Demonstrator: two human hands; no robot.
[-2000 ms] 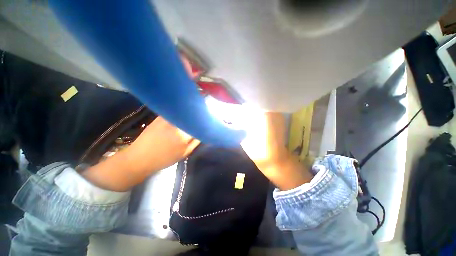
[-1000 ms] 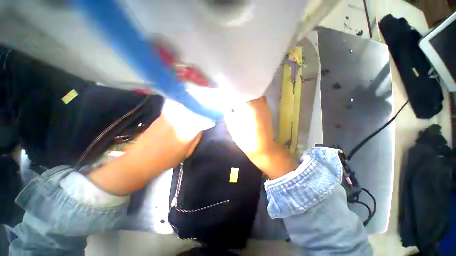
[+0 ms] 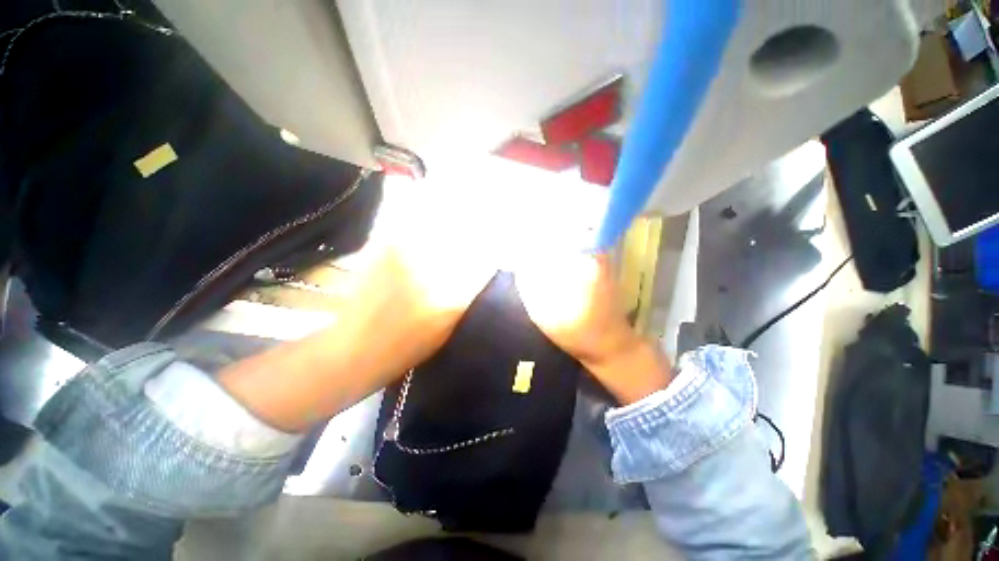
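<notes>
A black garment piece (image 3: 471,438) with a yellow sticker and pale chain-like seams lies in front of me, its upper end narrowing up between my hands. My left hand (image 3: 411,290) is at its upper left edge and my right hand (image 3: 570,301) at its upper right edge. Strong white glare washes out the fingers of both hands, so their grip cannot be made out. The sewing machine head (image 3: 471,66) is above them, with red marks and a blue hose (image 3: 668,121) down its front. The needle area is lost in the glare.
A larger black piece (image 3: 99,219) with a yellow sticker lies at the left. Yellow tape (image 3: 649,279) is right of the needle area. A black cable (image 3: 794,301) crosses the grey surface. More black pieces (image 3: 876,438) lie at the right. A tablet (image 3: 953,164) is at the upper right.
The view has shifted, so the blue hose now appears right of the glare and more of the machine head shows. Both hands stay at the upper end of the black piece.
</notes>
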